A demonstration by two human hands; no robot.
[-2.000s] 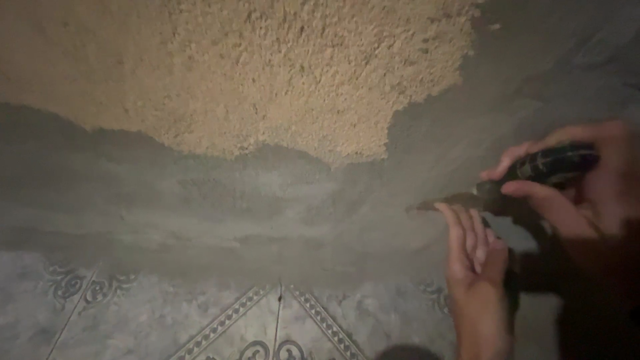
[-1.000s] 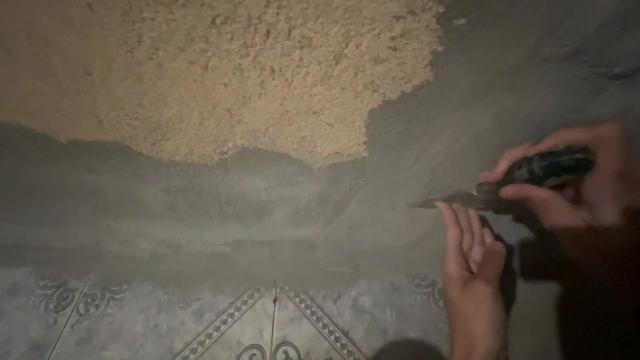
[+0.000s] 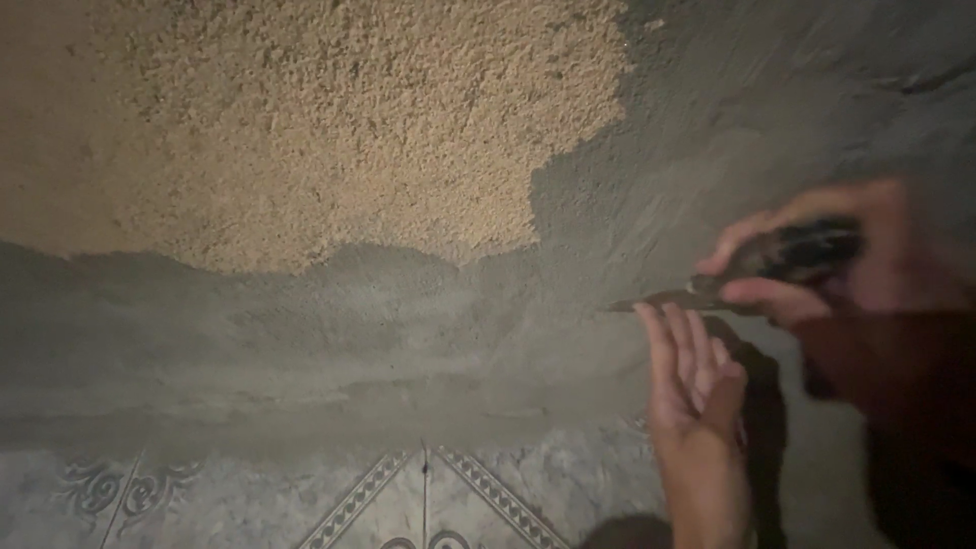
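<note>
My right hand (image 3: 808, 252) grips the dark handle of a trowel (image 3: 663, 300), whose thin blade points left and lies edge-on near the wall. Below it, my left hand (image 3: 694, 381) is raised palm up, its fingertips against the blade's underside, as far as the dim light shows. Around the blade is smooth grey cement plaster (image 3: 427, 328). Up and to the left, a rough tan wall patch (image 3: 381, 130) borders the plaster along an uneven edge. The right hand and the handle are blurred.
Patterned grey tiles (image 3: 252, 496) run along the bottom, meeting the lower margin of the plaster. More grey plaster rises on the right, with a ridge or crack near the upper right edge. Dark shadows fall beside my left forearm and at the lower right.
Both hands and the trowel hold nearly the same place by the plaster. The view has shifted slightly.
</note>
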